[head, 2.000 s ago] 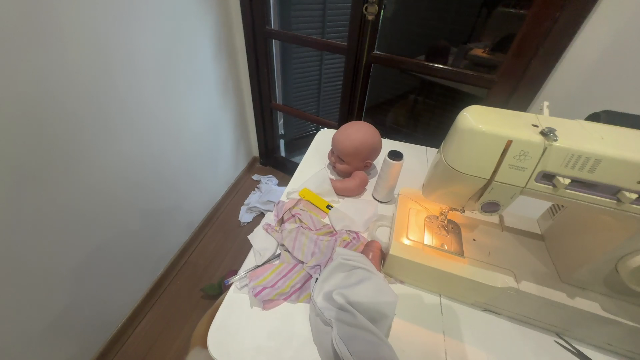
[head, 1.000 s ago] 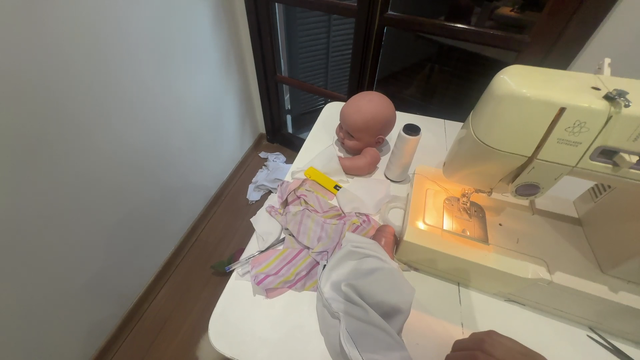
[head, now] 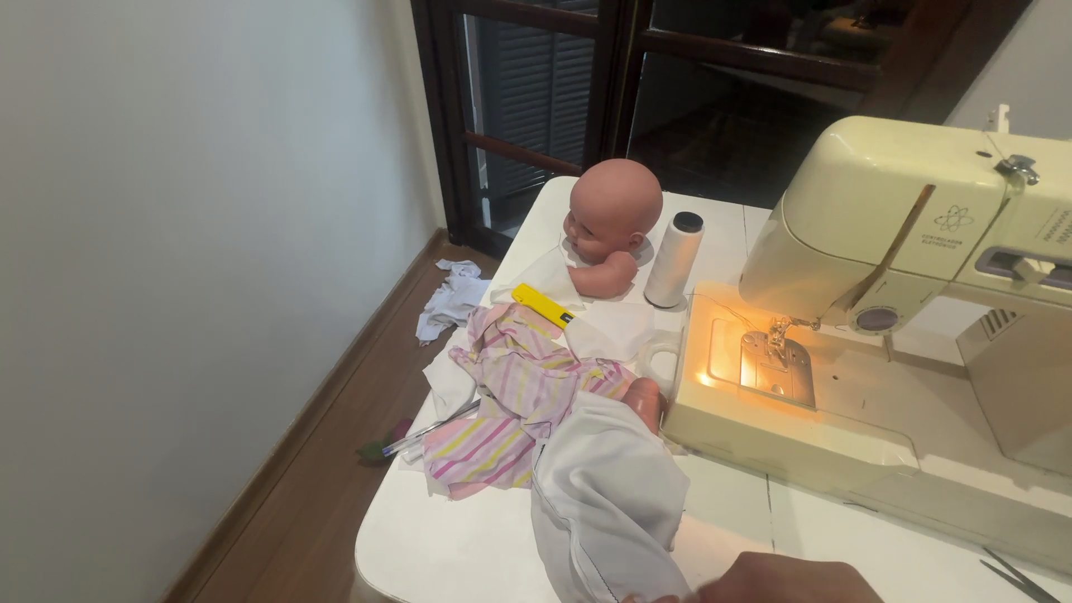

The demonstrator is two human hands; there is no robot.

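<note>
At the bottom edge my right hand (head: 783,579) shows only in part, blurred, its fingertips at the lower end of a white stitched cloth piece (head: 607,490); its grip is cut off by the frame. My left hand is out of view. The white cloth lies against a pink, white and yellow striped fabric (head: 528,385). A doll's limb (head: 645,404) pokes out beside it, near the sewing machine (head: 888,209). Farther back are a doll's head (head: 618,205), another doll limb (head: 605,276), a yellow-handled tool (head: 540,306) and a white thread cone (head: 675,264).
The white table (head: 444,536) ends at the left, above a wooden floor. A clear pen (head: 431,427) points over that edge. Scissors, partly cut off (head: 1017,578), lie at lower right. Pale cloth (head: 452,297) is on the floor by the wall. A dark-framed glass door (head: 615,92) stands behind.
My right hand, absent two seconds ago, came in at the bottom and has moved left to the white cloth. The doll parts and striped fabric have stayed put.
</note>
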